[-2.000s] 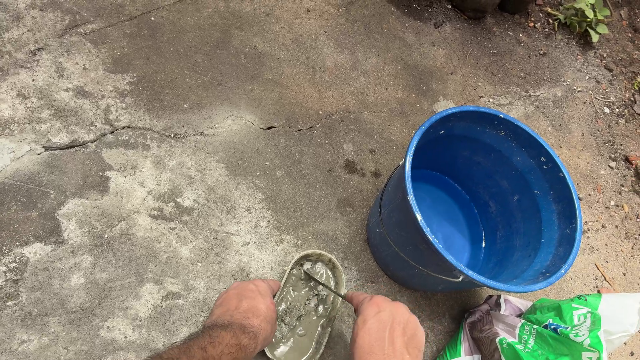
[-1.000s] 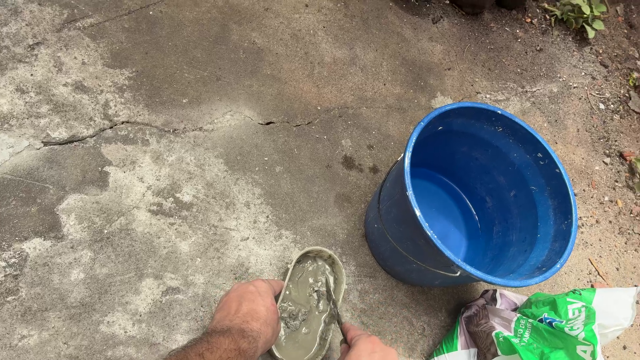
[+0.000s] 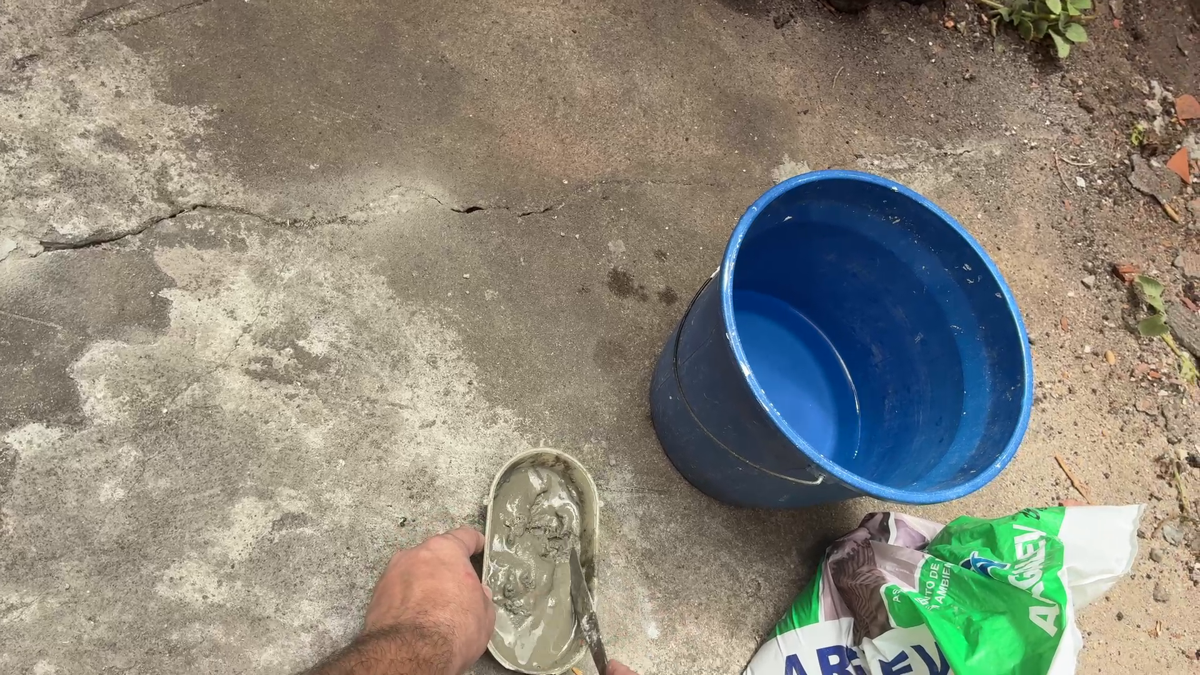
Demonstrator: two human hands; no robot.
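Note:
An oval, pale container [image 3: 589, 525] of wet grey cement-like paste stands on the concrete at the bottom middle. My left hand [image 3: 433, 592] is at its left side, fingers against the rim; whether they grip it is partly hidden. My right hand [image 3: 619, 667] shows only as a fingertip at the bottom edge, holding a narrow metal blade tool, perhaps a spatula or knife [image 3: 585, 609]. The blade lies in the paste along the container's right inner wall, its tip pointing up the view.
A blue plastic bucket [image 3: 698, 412] with a wire handle and some clear liquid inside stands right of the container. Below it lies a crumpled green and white printed plastic bag [image 3: 994, 581]. A crack [image 3: 141, 228] crosses the concrete; soil, rubble and a plant [image 3: 1041, 19] border the right.
The blade has moved from the upper part of the paste to the right inner wall. My right hand has dropped toward the bottom edge, mostly out of view. My left hand has stayed beside the container.

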